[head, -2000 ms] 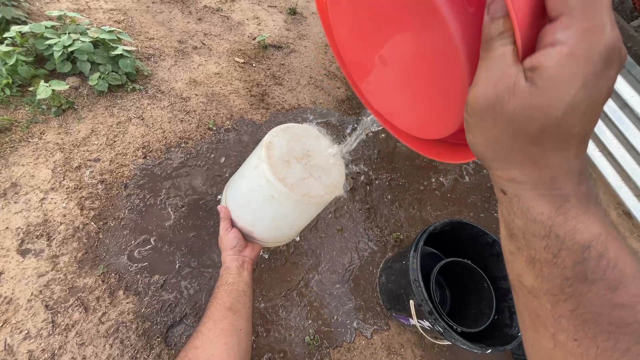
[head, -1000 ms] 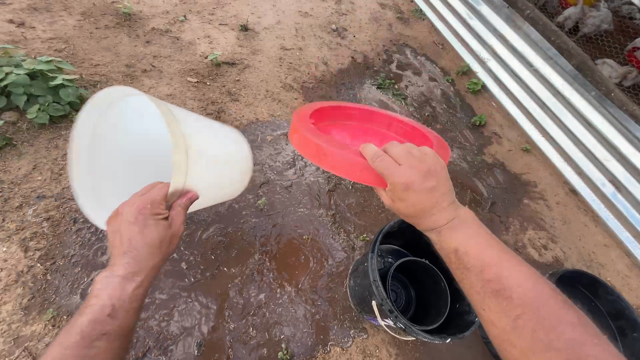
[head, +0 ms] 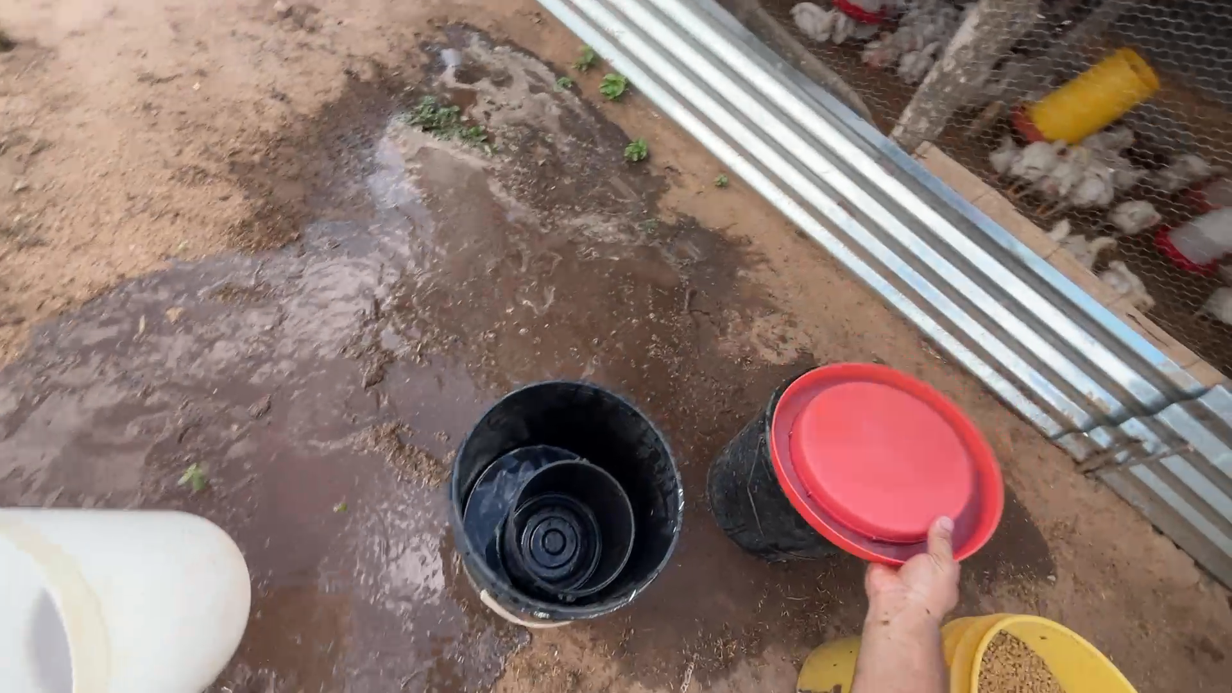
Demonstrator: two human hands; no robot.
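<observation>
My right hand (head: 919, 573) grips the rim of a round red plastic drinker tray (head: 885, 462), holding it over the mouth of a black bucket (head: 760, 491). At the lower left edge the white plastic drinker container (head: 164, 597) lies tilted sideways, its open end toward the left; my left hand is out of view, so its hold cannot be seen. Between them stands another black bucket (head: 462, 520) with a smaller black container (head: 621, 529) inside it.
A yellow container (head: 1068, 654) of grainy feed stands at the lower right. Corrugated metal sheeting (head: 818, 192) runs diagonally along a wire-mesh pen (head: 1184, 106) with white chickens (head: 1068, 173) and a yellow feeder (head: 1092, 96). Muddy wet ground (head: 289, 385) spreads across the middle and left.
Water was running from the red tray onto the white container's base two seconds ago; no pouring shows now. My right hand has brought the tray over the right bucket. My left hand has left view.
</observation>
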